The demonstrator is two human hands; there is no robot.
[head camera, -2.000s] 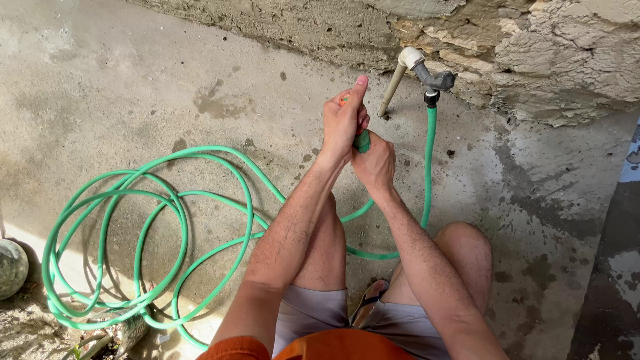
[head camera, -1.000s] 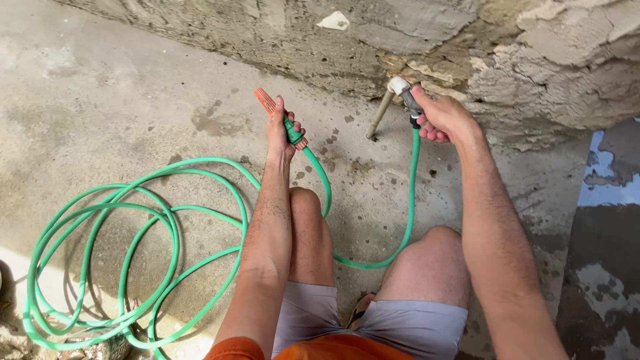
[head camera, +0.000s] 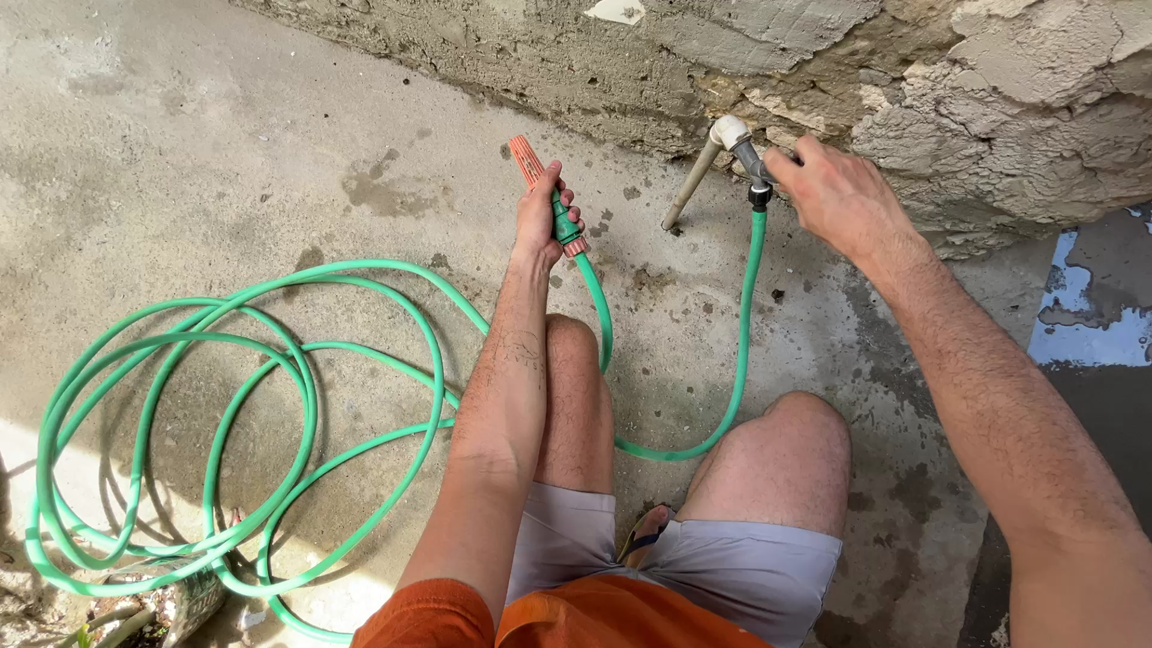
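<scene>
My left hand [head camera: 547,216] is closed around a green and orange hose nozzle [head camera: 567,223], its ribbed orange tip pointing up and left. From the nozzle's lower end a green garden hose [head camera: 598,301] runs down past my knee. My right hand [head camera: 832,193] is at the grey plastic tap [head camera: 749,157], thumb and fingers on its handle, which they mostly hide. A black hose connector [head camera: 760,195] joins the tap's outlet to the hose. The tap sits on a white elbow [head camera: 730,131] atop an upright pipe [head camera: 693,187]. Loose hose coils [head camera: 310,405] lie at the left.
A rough plastered wall [head camera: 576,72] runs behind the tap. Concrete floor [head camera: 198,180] with damp spots spreads around my legs. At the lower left are a plant pot [head camera: 193,598] and some soil. Wet dark ground [head camera: 1102,414] with shiny puddles lies at the right.
Two seconds ago both hands were together at the nozzle. My right hand has since moved right to the tap, while my left hand has kept hold of the nozzle.
</scene>
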